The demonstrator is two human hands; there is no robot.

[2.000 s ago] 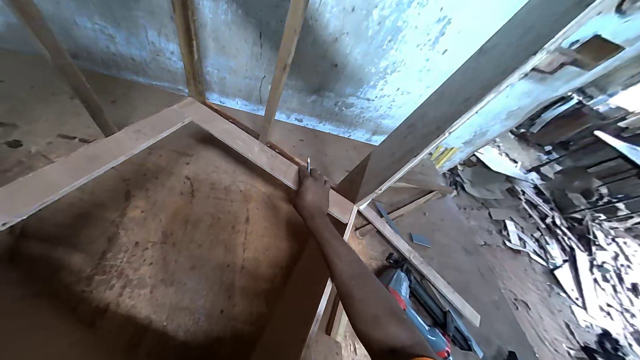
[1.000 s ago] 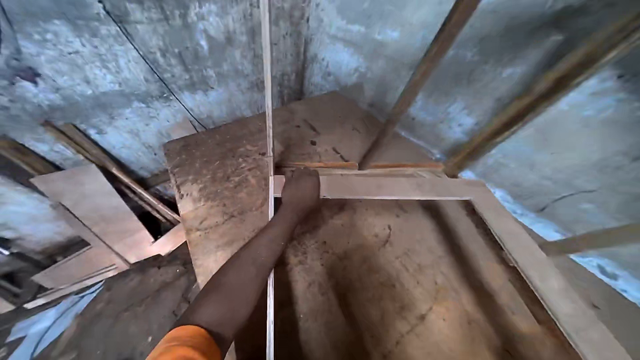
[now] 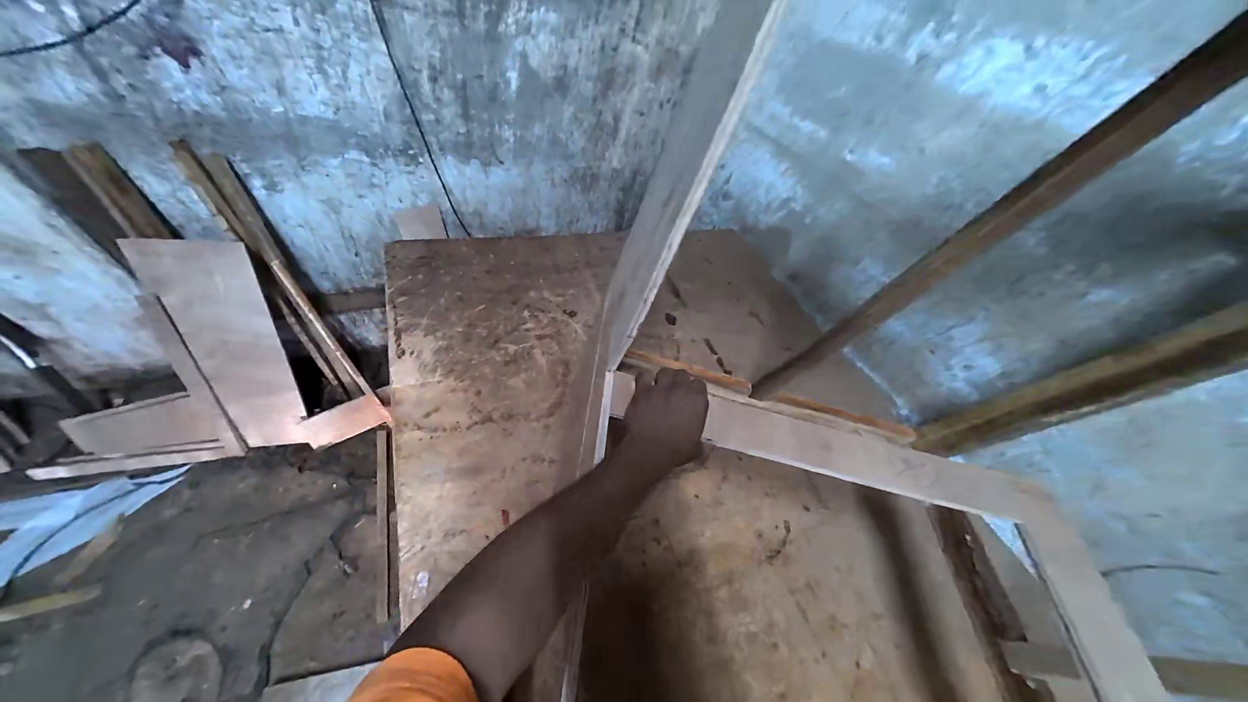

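Note:
My left hand (image 3: 665, 414) is closed over a flat plywood strip (image 3: 829, 450), close to where the strip meets a tall upright board (image 3: 655, 224). My forearm, with an orange sleeve cuff, reaches in from the lower left across that board's lower part. The strip runs right to a corner with another flat strip (image 3: 1082, 575), which extends toward the lower right. A thin wooden batten (image 3: 843, 414) lies along the strip's far side. My fingertips and the underside of the grip are hidden. My right hand is out of view.
A large brown wooden sheet (image 3: 478, 370) spreads beneath the frame. Wooden poles (image 3: 985, 229) slant at the right against a worn painted wall (image 3: 546, 107). Plywood offcuts (image 3: 219, 341) and battens (image 3: 263, 244) lean at the left, above a dark floor (image 3: 244, 565) with plastic sheeting (image 3: 88, 507).
The view has swung far to the left since the oldest frame. A hand held a strip beside another upright board then; one second ago my left hand was at the present joint, where it remains.

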